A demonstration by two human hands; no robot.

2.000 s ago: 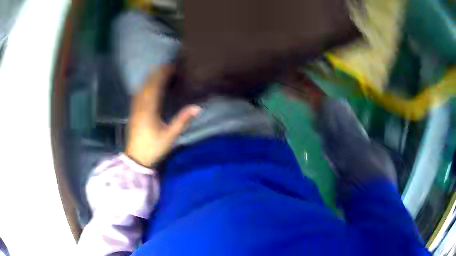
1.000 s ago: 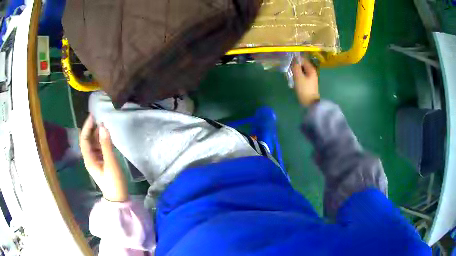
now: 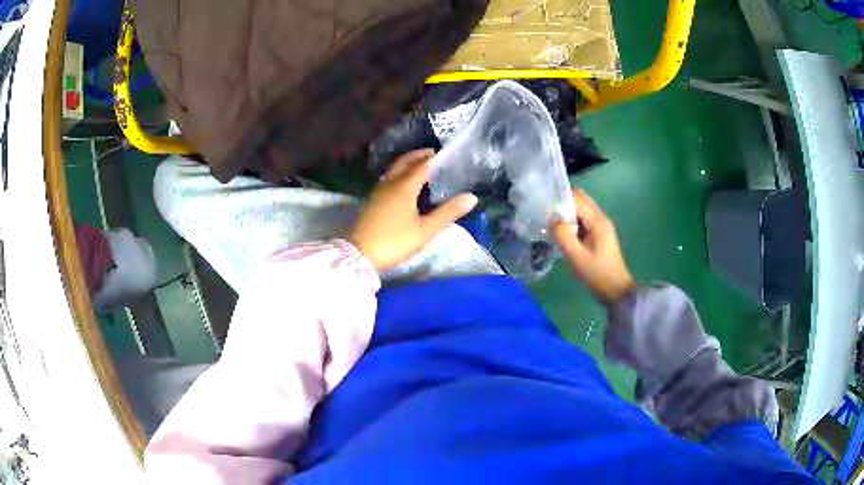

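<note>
A clear plastic bag (image 3: 516, 156) is held up between my two hands above the floor, its rim rounded towards the trolley. My left hand (image 3: 403, 213), in a pink sleeve cover, grips the bag's left edge, with the thumb apart. My right hand (image 3: 592, 246), in a grey sleeve cover, pinches the bag's right edge. A dark brown fabric piece (image 3: 275, 66) lies over the trolley's left part and hangs over its near edge. Under the trolley edge, behind the clear bag, is a black plastic bag (image 3: 578, 152) with a white label.
The trolley's yellow frame (image 3: 663, 57) bends around its cardboard top (image 3: 549, 38) ahead. A white sewing table with a brown edge (image 3: 71, 284) runs along the left. A dark grey bin-like object (image 3: 748, 246) and a pale table edge (image 3: 805, 237) stand at the right.
My left hand has moved right and up from beside the leg to the clear bag. My right hand has drawn the bag back from the trolley edge. The bag is now spread between both hands.
</note>
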